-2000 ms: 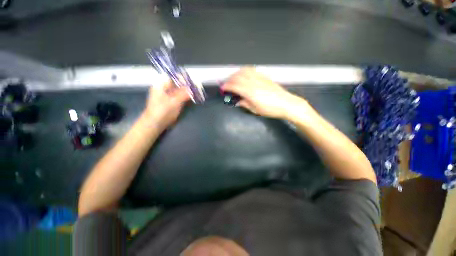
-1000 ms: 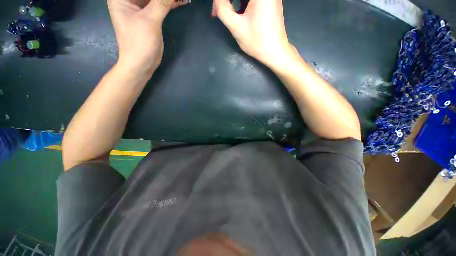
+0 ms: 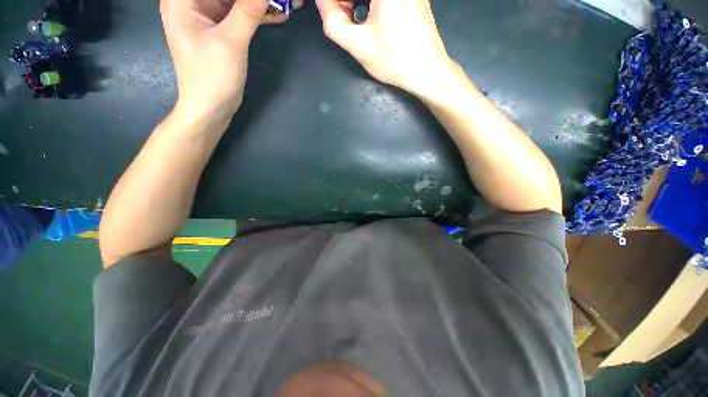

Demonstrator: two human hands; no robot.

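Note:
My left hand (image 3: 213,35) is at the top edge, partly cut off. Its fingers close on blue lead wires (image 3: 281,5), of which only a small bit shows. My right hand (image 3: 388,35) is to its right, also cut off at the top. It holds a small dark part with a greenish round end (image 3: 361,12) between thumb and fingers. The two hands are apart. What lies beyond the fingertips is out of the picture.
Dark wired units with green round parts (image 3: 50,78) lie on the dark-green mat (image 3: 326,170) at upper left. A heap of blue leads (image 3: 648,108) hangs at right beside a blue bin (image 3: 683,203) and an open cardboard box (image 3: 644,287). Blue cloth shows at far left.
Since two seconds ago the view has tilted down, so the hands now sit at the top edge. Over the last second both hands shifted slightly; a bit more blue wire and the greenish part show.

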